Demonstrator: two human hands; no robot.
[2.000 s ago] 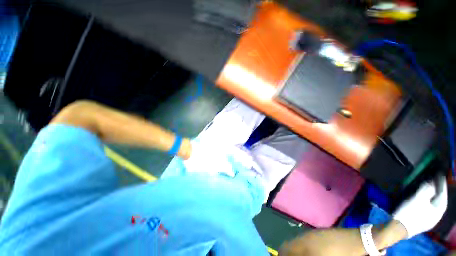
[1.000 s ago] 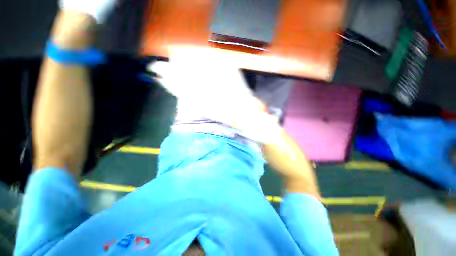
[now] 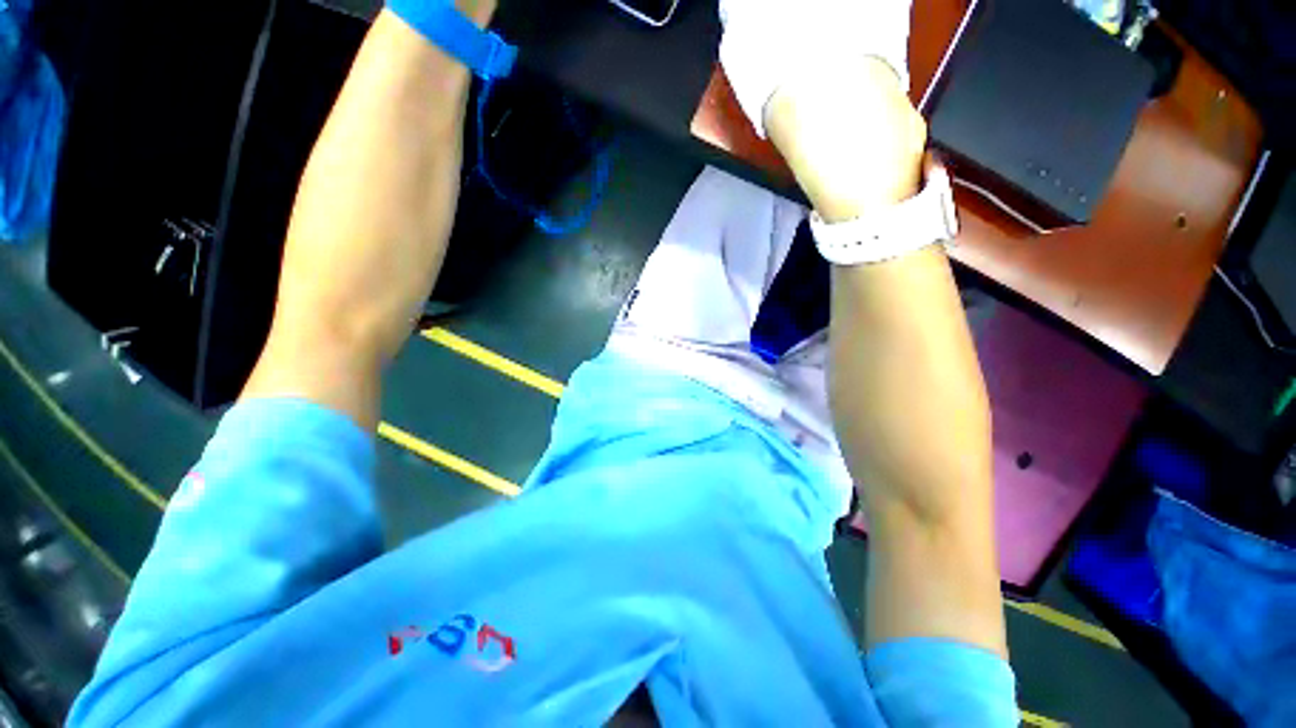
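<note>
A flat black set-top box lies on the orange-brown test fixture at the upper right. Silver and pale connectors show at its far edge. My right hand, in a white glove and with a white band at the wrist, is at the top edge over the fixture's left part. Its fingers are cut off by the picture's edge, so what it holds is hidden. My left forearm reaches up to the top edge with a blue band at the wrist. My left hand is out of the picture.
A pink panel is right of my lap. Part of another dark box shows at the right edge. Blue cloth hangs at the lower right. A blue cord loops below the bench edge. A black cabinet stands at the left.
My right hand has moved from over my lap up to the fixture's left side. My left hand has gone out past the top edge. The view has turned, so the fixture sits further right.
</note>
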